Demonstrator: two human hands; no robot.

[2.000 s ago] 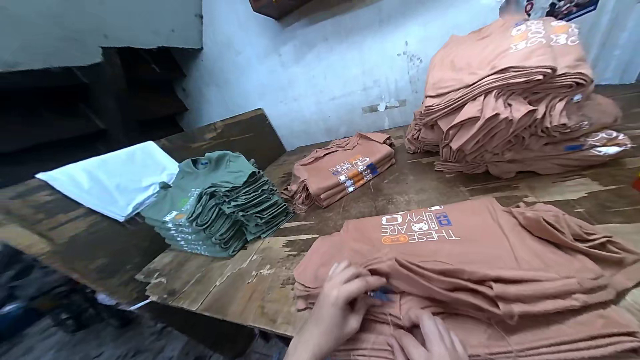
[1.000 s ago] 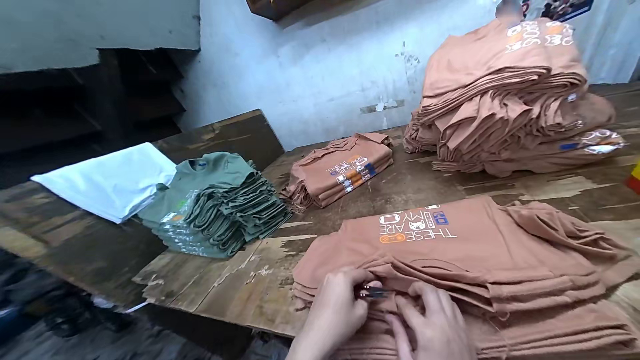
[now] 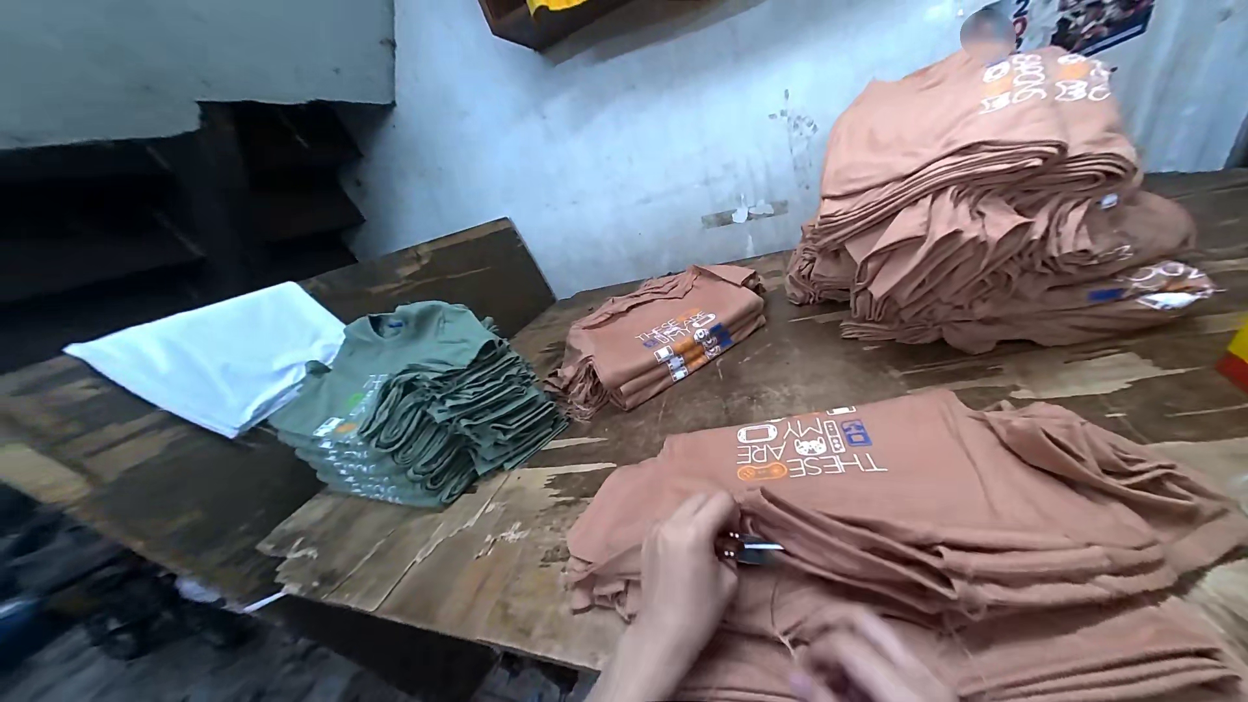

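Observation:
A thick stack of printed salmon-pink T-shirts (image 3: 907, 478) lies on the wooden table at the lower right. My left hand (image 3: 687, 556) rests at the near edge of the upper shirts, closed around a small metal cutting tool, probably thread snips (image 3: 751, 549), whose tip points right. Just below and to the right, my right hand (image 3: 863, 658) is blurred over the lower shirts; its fingers are near a loose thread (image 3: 783, 624), and whether they grip it cannot be told.
Green folded T-shirts (image 3: 429, 400) are piled at the left beside a white cloth (image 3: 219, 356). A smaller pink shirt stack (image 3: 673, 336) lies near the wall, and a tall pink pile (image 3: 975, 195) stands at the back right. The table's front edge (image 3: 439, 629) runs at lower left.
My right hand has moved down and away from the left hand, which it was beside a second ago. The left hand stays by the shirt edge with the tool.

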